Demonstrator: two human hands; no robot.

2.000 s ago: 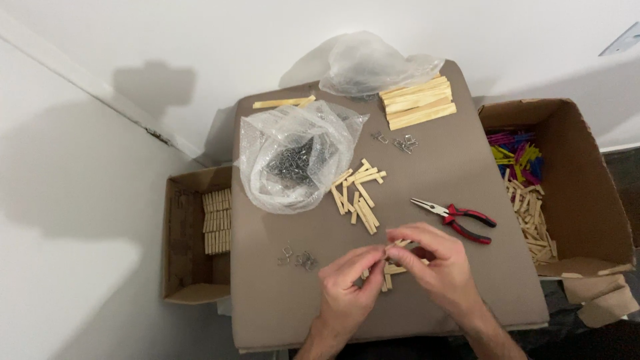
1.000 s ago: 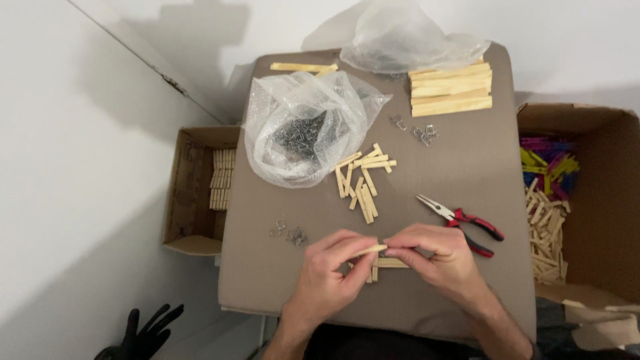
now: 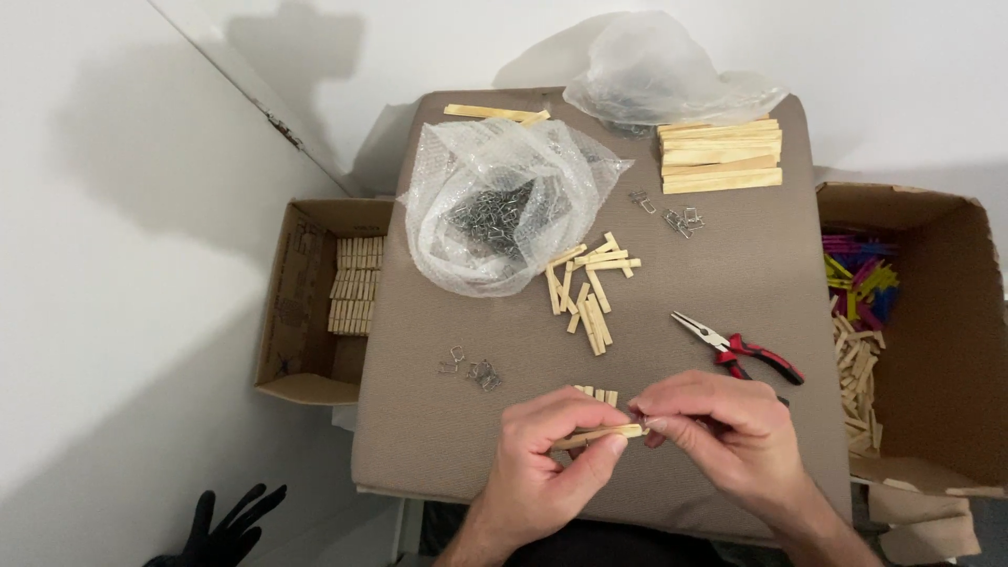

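My left hand (image 3: 551,465) pinches a wooden clothespin piece (image 3: 606,433) between thumb and fingers near the front of the padded surface (image 3: 425,441). At the tip of that piece, my right hand (image 3: 720,425) has its thumb and fingertips together; a tiny thing between them is too small to make out. Several wooden clothespin halves (image 3: 596,396) lie just behind the hands, partly hidden. Farther back is a loose pile of clothespin halves (image 3: 594,315). Metal clothespin springs (image 3: 484,376) lie to the left. Needle-nose pliers (image 3: 732,346) with red and black handles rest behind my right hand.
A bubble-wrap bag (image 3: 425,205) holds many springs. Wooden strips (image 3: 720,157) are stacked beside a translucent plastic bag (image 3: 654,71). More springs (image 3: 681,222) lie nearby. Cardboard boxes with clothespins stand left (image 3: 283,315) and right (image 3: 929,331). A black-gloved hand (image 3: 224,535) shows lower left.
The wooden piece in my left hand now points toward my right fingertips, which have come off its end. The black-gloved hand, absent from the oldest frame, is in view at lower left.
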